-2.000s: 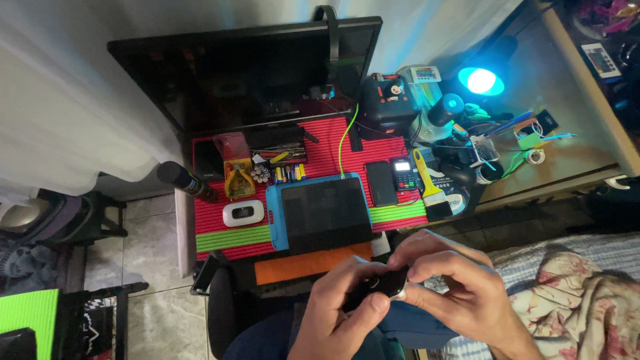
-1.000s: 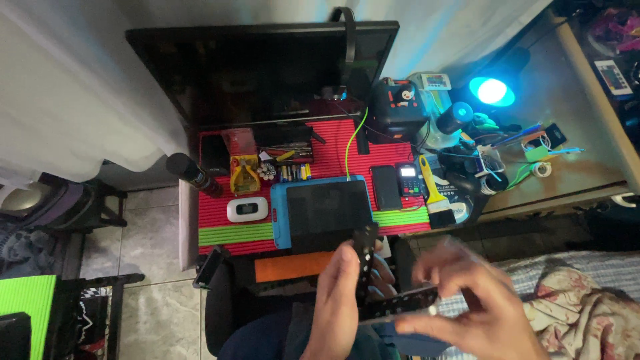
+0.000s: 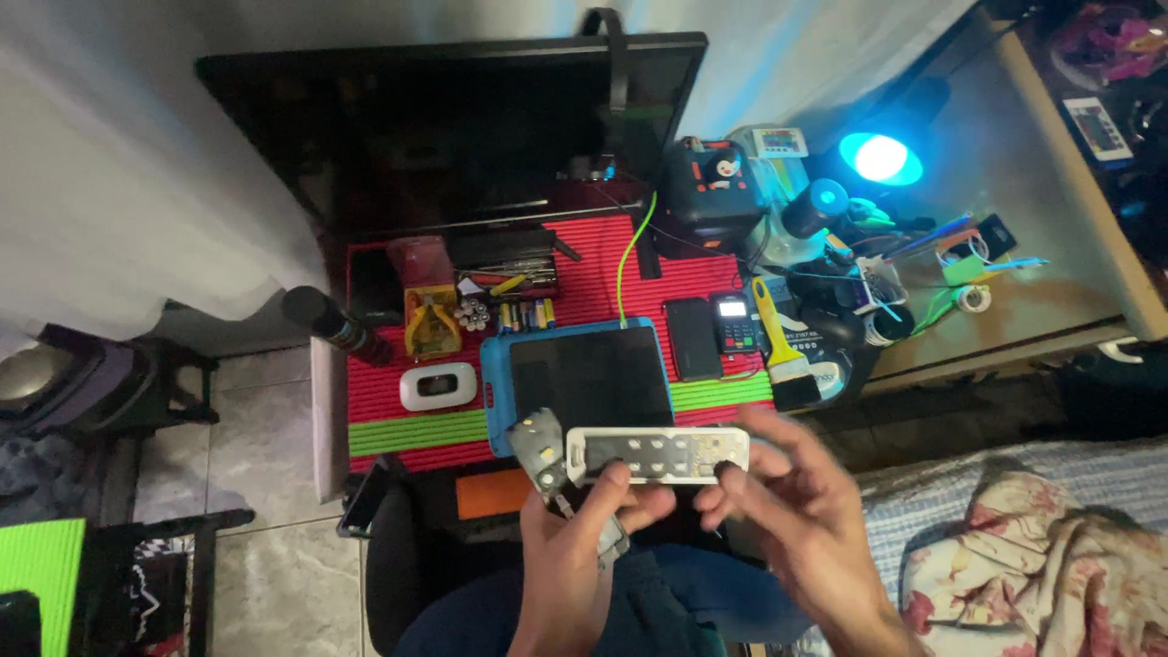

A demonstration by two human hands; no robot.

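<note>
My left hand grips a small white-framed remote-control shell, whose inside shows a dark pad with rows of light studs and a bit of circuit board at its right end. A grey rubbery piece stands up beside the shell's left end, and another grey part shows below, both at my left hand. My right hand is at the shell's right end, thumb and fingers on or close to it, partly blurred. Behind the shell lies a blue-cased tablet on a red and green ribbed mat.
A white oval device, yellow-handled pliers, batteries, a dark phone, a card terminal and a paintbrush lie around the tablet. A monitor stands behind; a lit blue lamp is at right.
The dark handheld thing between my hands has come apart into pieces. The white-framed shell's inside now faces the camera, and my right hand has come back to its end.
</note>
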